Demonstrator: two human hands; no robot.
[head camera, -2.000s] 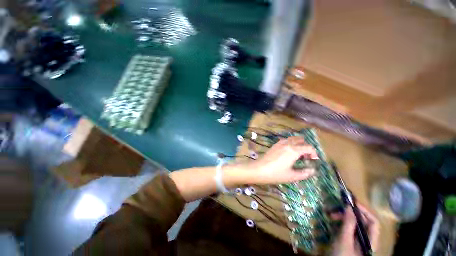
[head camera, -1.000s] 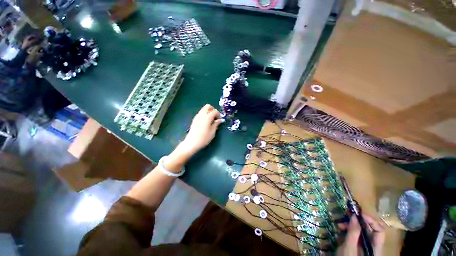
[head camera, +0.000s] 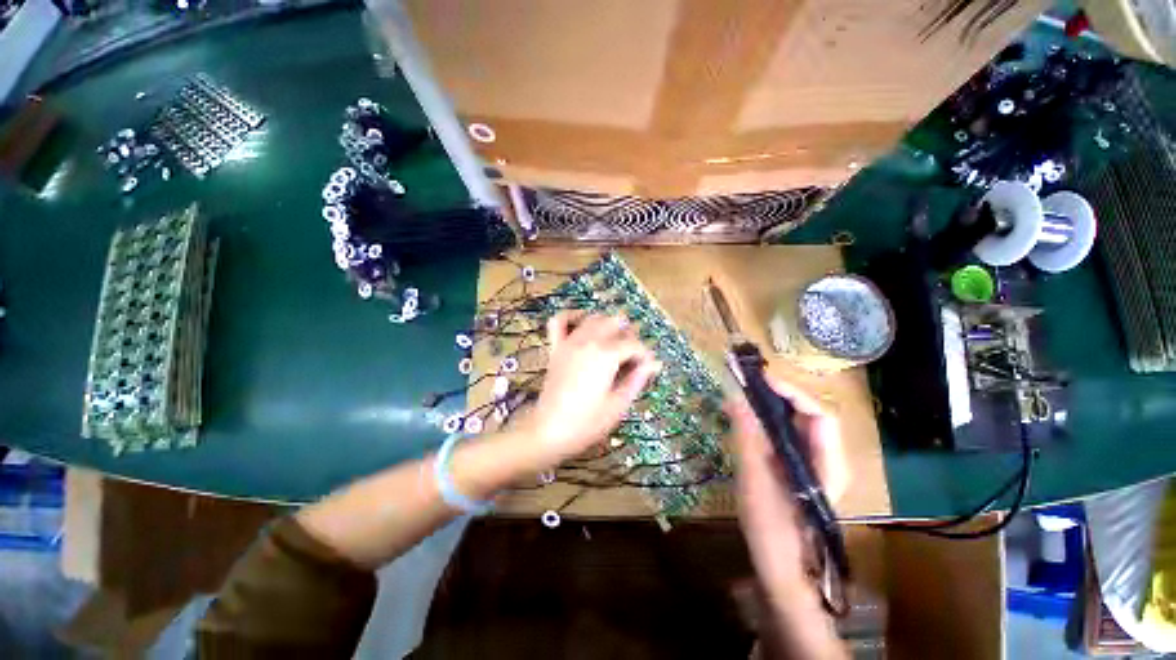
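The green PCB panel (head camera: 664, 445) lies slanted on the cardboard mat (head camera: 845, 484). Several dark wire leads with white-ringed ends (head camera: 551, 518) fan out from it to the left. My left hand (head camera: 596, 380) is over the upper left part of the panel, fingers bent together; whether it pinches a lead cannot be made out. My right hand (head camera: 787, 477) holds the black soldering iron (head camera: 778, 419) like a pen, right of the panel, its metal tip pointing up and away, off the panel. The round clear jar with silvery-grey contents (head camera: 845, 320) stands right of the iron.
A bundle of leads (head camera: 419, 230) and a stack of PCB panels (head camera: 148, 329) lie left. A large carton (head camera: 632, 90) stands behind the mat. At right are a black stand (head camera: 987, 374), white reels (head camera: 1010, 222), a green cap (head camera: 971, 284) and more leads (head camera: 1032, 123).
My left hand has moved from beside the lead bundle back over the panel. The iron has swung away from the panel's edge. The view has turned right, showing the stand and reels.
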